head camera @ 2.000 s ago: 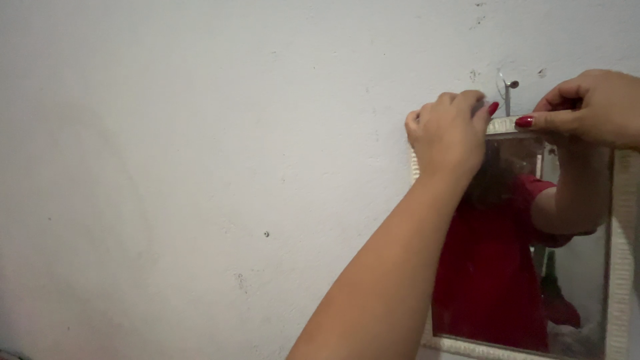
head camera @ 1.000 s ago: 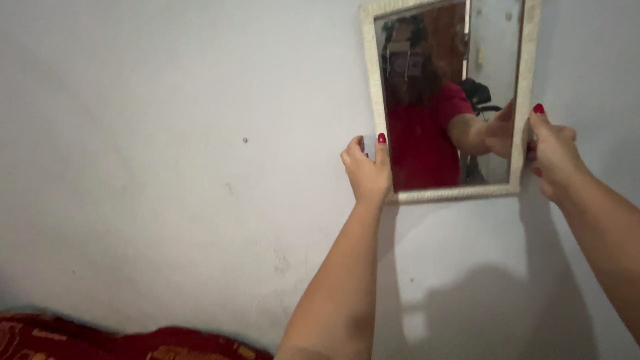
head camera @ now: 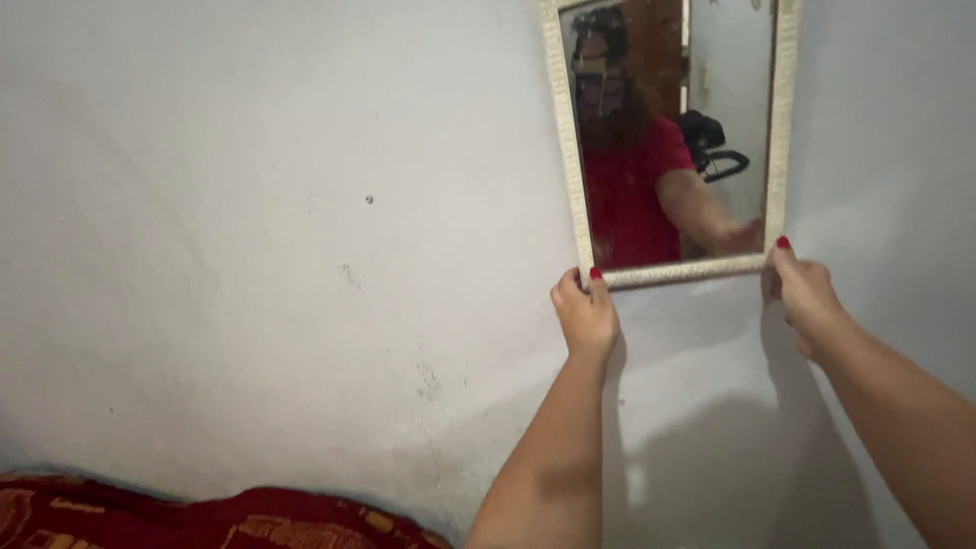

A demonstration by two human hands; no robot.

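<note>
A rectangular mirror (head camera: pixel 633 191) in a cream textured frame is against the wall at the upper right, slightly tilted; its top edge is out of view. My left hand (head camera: pixel 587 313) grips the frame's lower left corner, thumb on the front and fingers behind the edge. At the lower right corner, my right hand (head camera: pixel 804 297) holds the frame with its thumb up along the side. The glass reflects a person in a red shirt.
The white wall (head camera: pixel 229 229) has a small hole (head camera: pixel 369 200) and several scuff marks left of the mirror. A red patterned cloth (head camera: pixel 290 526) lies along the bottom left.
Both hands have gone from the frame's top edge to its sides, then down to its lower corners. The view has dropped since the first frame.
</note>
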